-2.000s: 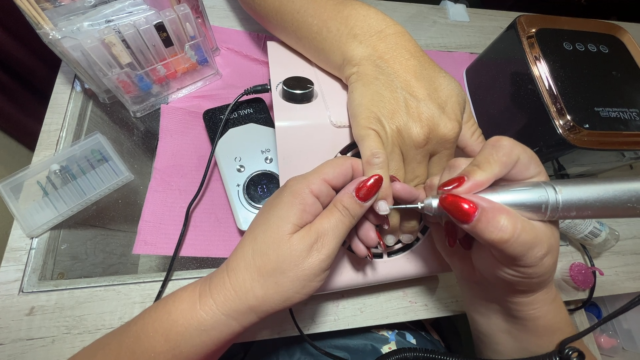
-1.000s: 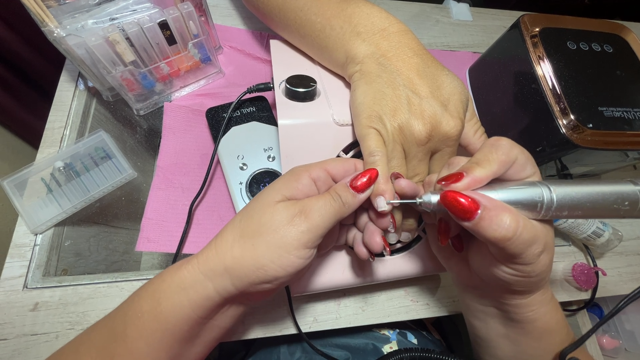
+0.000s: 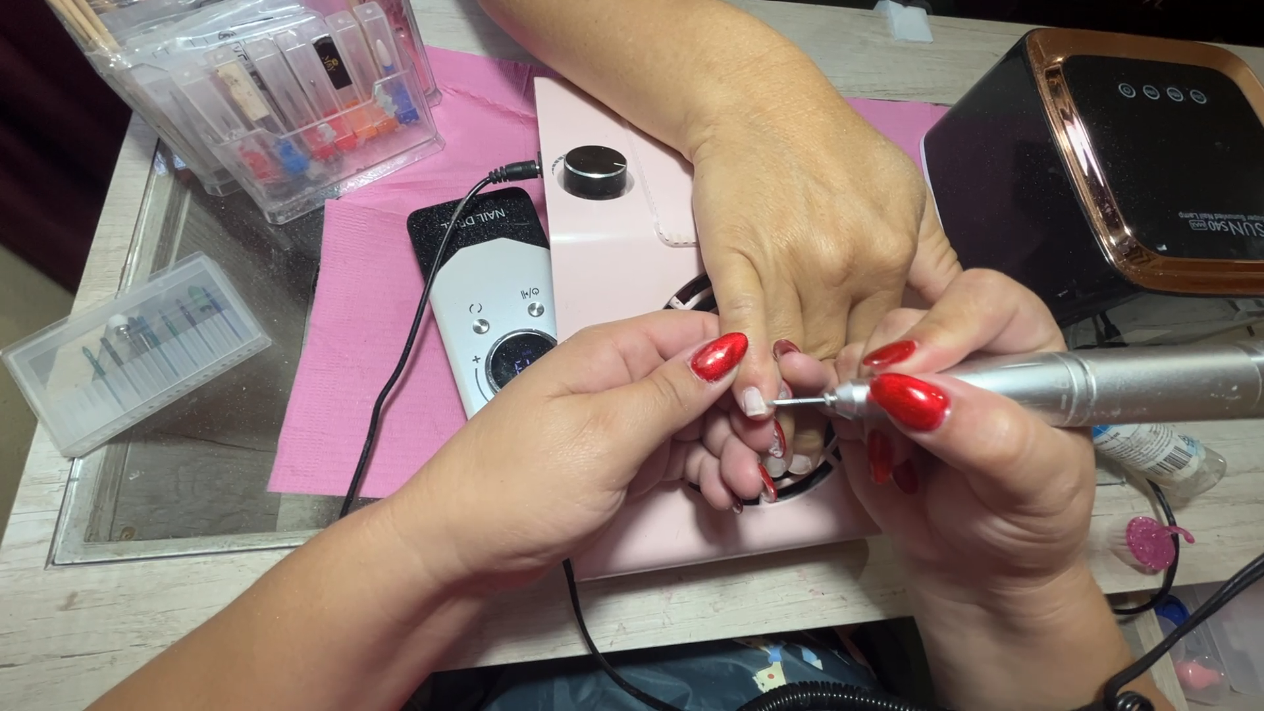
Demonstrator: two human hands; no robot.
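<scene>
My left hand (image 3: pixel 592 425), with glossy red nails, grips a finger of another person's hand (image 3: pixel 810 197), which rests palm down over a pink nail dust collector (image 3: pixel 602 267). My right hand (image 3: pixel 987 425) holds a silver nail drill handpiece (image 3: pixel 1116 385) like a pen. Its thin metal bit (image 3: pixel 802 402) points left and meets the edge of the held finger's pale nail (image 3: pixel 754 401); whether it touches cannot be told for sure. The other person's remaining fingers lie partly hidden behind my left fingers, above the collector's round dark vent (image 3: pixel 820 479).
A silver and black nail drill control unit (image 3: pixel 494 286) lies on pink paper towel (image 3: pixel 306 425). Left are a lidded case of drill bits (image 3: pixel 138 346) and a clear organizer (image 3: pixel 336 158). A black nail lamp (image 3: pixel 997 178) stands right, near a clear bottle (image 3: pixel 1165 454). Black cables (image 3: pixel 390 395) cross the table.
</scene>
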